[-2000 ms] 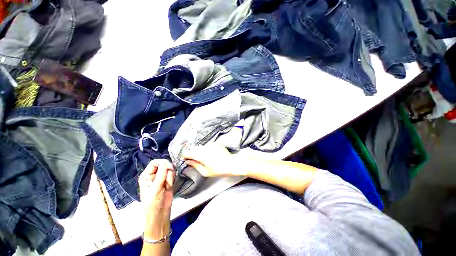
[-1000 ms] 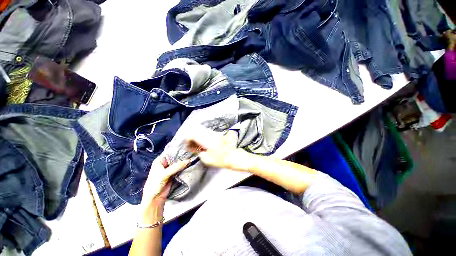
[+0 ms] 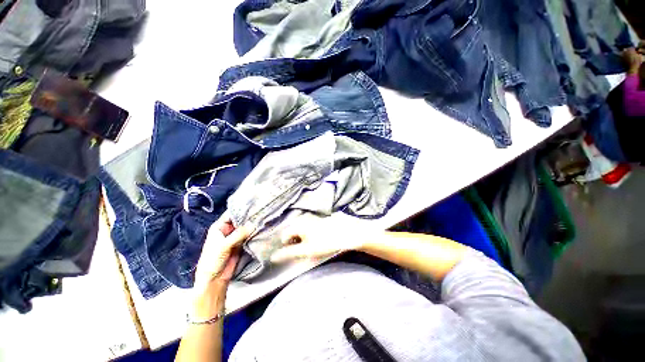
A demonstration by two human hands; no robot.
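Observation:
A denim garment [image 3: 201,159] lies on the white table in front of me, with dark blue outside, collar, buttons and a white cord tied in a bow [image 3: 198,199]. Its pale grey-green inner side [image 3: 283,173] is turned up nearest me. My left hand [image 3: 221,249], with a bracelet at the wrist, pinches the pale fabric at its left near edge. My right hand [image 3: 315,239] lies over the pale fabric to the right, fingers curled and overexposed. Whether it grips cloth or a small tool cannot be told.
A smartphone [image 3: 80,106] lies on dark garments [image 3: 67,35] at the left. More blue denim [image 3: 431,63] lies along the far side. A wooden stick [image 3: 124,283] is at the left. Blue and green crates [image 3: 460,223] stand beyond the table edge. A person's magenta sleeve [image 3: 631,95] shows at far right.
My right hand has moved nearer the table's front edge. My left hand still pinches the pale fabric. The denim at the left has shifted, with its lower part drawn up, and the magenta sleeve has come into view.

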